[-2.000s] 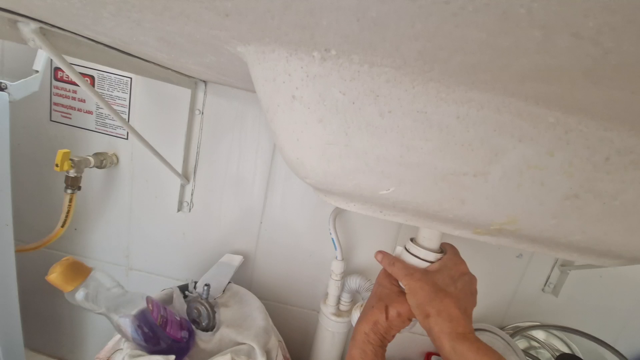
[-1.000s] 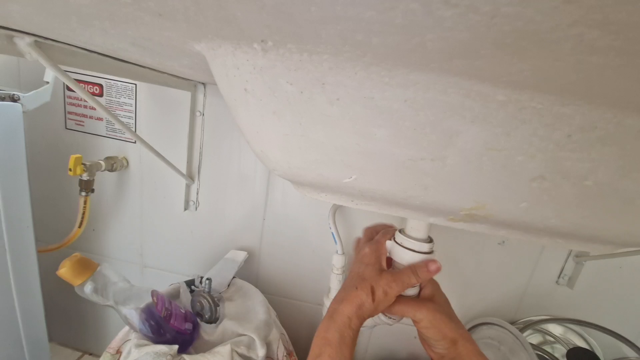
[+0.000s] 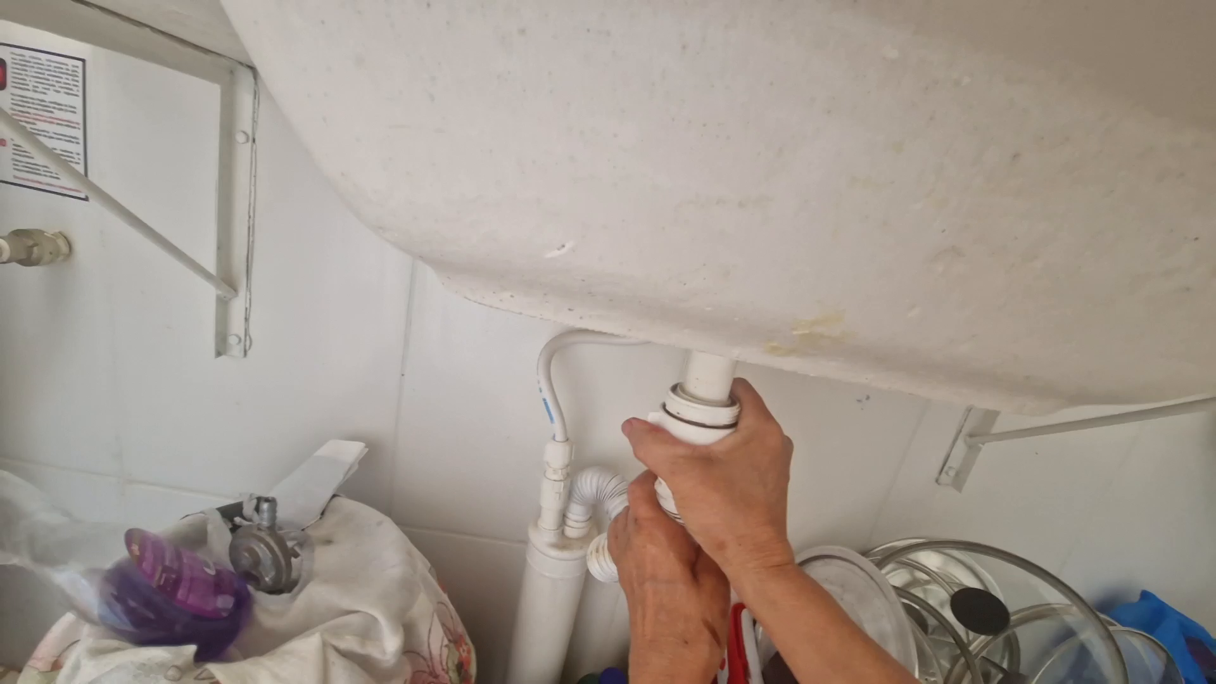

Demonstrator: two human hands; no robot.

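Observation:
Under the pale basin [image 3: 722, 190], a short white drain pipe [image 3: 709, 375] comes down into a white plastic threaded fitting [image 3: 701, 408] with a dark ring round it. My right hand [image 3: 727, 475] is wrapped round the fitting, thumb on its left side. Lower and to the left, my left hand [image 3: 660, 560] grips the white part just beneath, a bit of its ribbed side showing between the hands. A white corrugated hose [image 3: 598, 486] bends behind my left hand. Beside it stands a white vertical pipe [image 3: 551, 589] with a thin white hose [image 3: 549, 380] running into its top.
Metal brackets [image 3: 234, 209] support the basin from the tiled wall. At lower left, a gas regulator [image 3: 264, 559] and a bottle of purple liquid [image 3: 176, 598] lie on a cloth-covered object [image 3: 380, 589]. Pot lids [image 3: 997, 570] and a blue bag [image 3: 1154, 627] are at lower right.
My hands have shifted around the fitting; the right now wraps its upper part, with the left below. The view has moved closer, and the yellow gas valve has left it.

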